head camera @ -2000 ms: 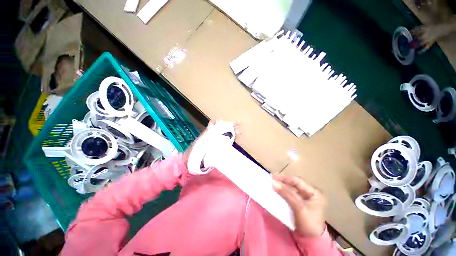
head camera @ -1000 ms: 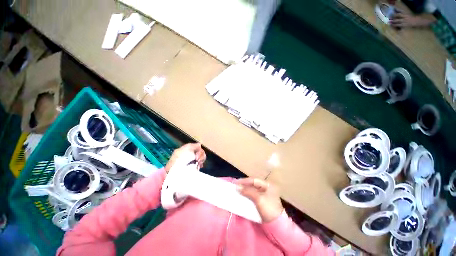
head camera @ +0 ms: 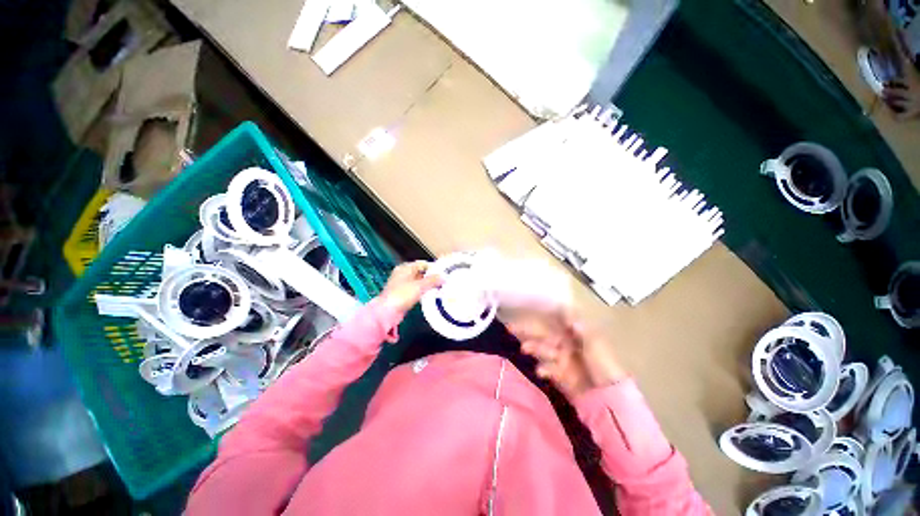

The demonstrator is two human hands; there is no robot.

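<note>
My left hand [head camera: 406,287] holds the rim of a white round head [head camera: 459,310] at the bench's near edge. A white arm, blurred by motion, runs from the head to the right; whether it is fully joined cannot be told. My right hand [head camera: 565,353] is blurred, below and beside the arm's right end; its fingers are bent, and its hold on the arm is unclear. An arm stack [head camera: 625,207] lies fanned on the bench beyond my hands, prongs towards the belt. Round heads [head camera: 795,363] are heaped at the right.
A green plastic crate [head camera: 96,403] with joined units stands at the left, a yellow basket [head camera: 84,234] behind it. Small white pieces [head camera: 350,38] and pale sheets [head camera: 514,45] lie on the bench [head camera: 424,191]. Heads sit on the green belt [head camera: 696,111]. Another person's hand [head camera: 896,93] shows top right.
The held unit has turned from slanting down across my lap to lying over the bench edge, its head more face-up. My right hand has moved up and right. The camera view has shifted.
</note>
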